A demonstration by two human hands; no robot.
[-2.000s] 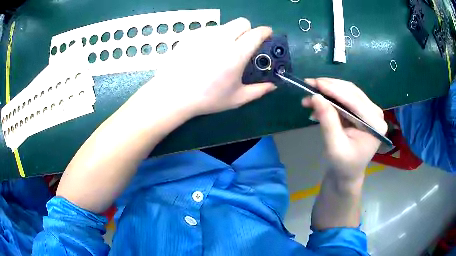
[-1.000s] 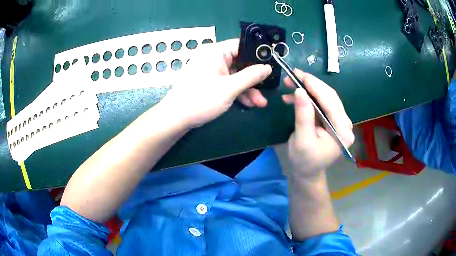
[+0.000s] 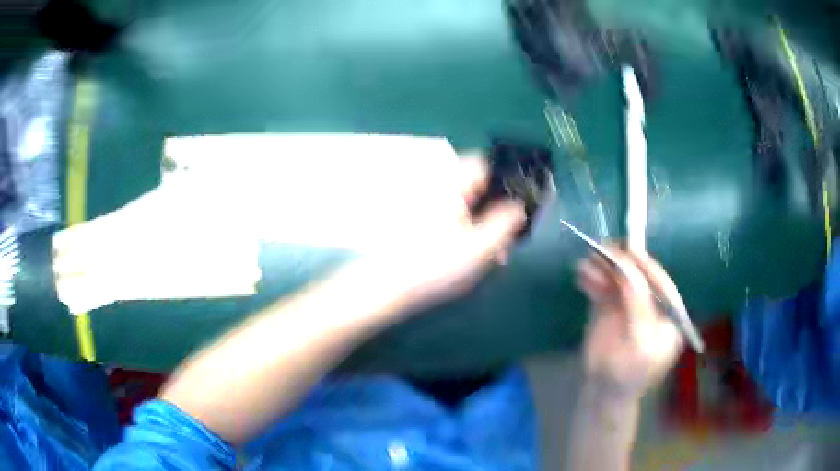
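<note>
The frame is strongly blurred. My left hand [image 3: 460, 239] holds the small black camera plate [image 3: 518, 175] at its left and lower edges; details on the plate are smeared. My right hand [image 3: 631, 313] holds the thin silver tweezers [image 3: 599, 246], tips pointing up and left, a little to the right of the plate and apart from it. Whether the tips hold a ring cannot be told. The cream adhesive ring sheet [image 3: 304, 184] lies left of the plate, partly behind my left hand. A second cream sheet [image 3: 157, 253] lies at its lower left; the holes are blurred out.
A white pen-like stick [image 3: 635, 166] lies upright in the picture on the green mat [image 3: 322, 92]. Dark plates [image 3: 553, 41] lie at the top and more [image 3: 760, 101] at the right. Shiny plastic [image 3: 35, 138] is at far left. Blue sleeves of people show at lower left and right.
The view has shifted and blurred, so the bench things sit lower in the picture. The tweezers have moved off the plate to its right. Dark plates at the top have come into view.
</note>
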